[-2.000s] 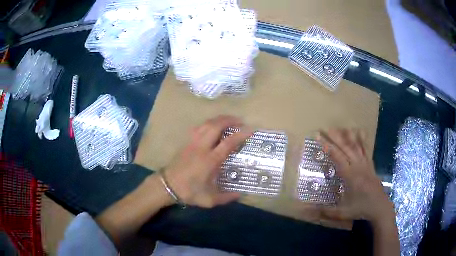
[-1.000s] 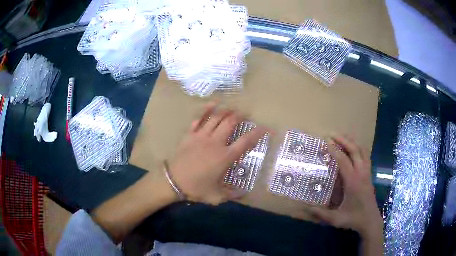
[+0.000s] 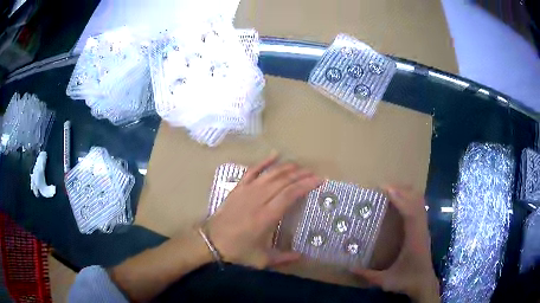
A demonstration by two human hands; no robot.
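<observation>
A clear ribbed square plate with five round bosses [image 3: 340,225] is between my hands, above the brown cardboard sheet [image 3: 355,148]. My left hand [image 3: 254,213] has its index finger and thumb at the plate's two left corners. My right hand [image 3: 408,248] has its index finger and thumb at the two right corners, with a gap between palm and plate. A second clear plate [image 3: 224,186] shows partly from behind my left hand; the rest is hidden. Another clear plate [image 3: 355,74] lies at the sheet's far right edge, over the metal rail.
Tall plate stacks stand at the back [image 3: 207,77] and back left [image 3: 115,74]. A smaller stack [image 3: 99,189], marker pen [image 3: 67,145], crumpled white item [image 3: 41,174] and clear pieces [image 3: 25,124] are left. A shiny film heap [image 3: 481,222] is right; a red crate [image 3: 21,260] is lower left.
The five-boss plate between my hands now shows whole and turned slightly. The other plate lies farther left, behind my left hand. The view has shifted, so the stacks appear lower and farther left.
</observation>
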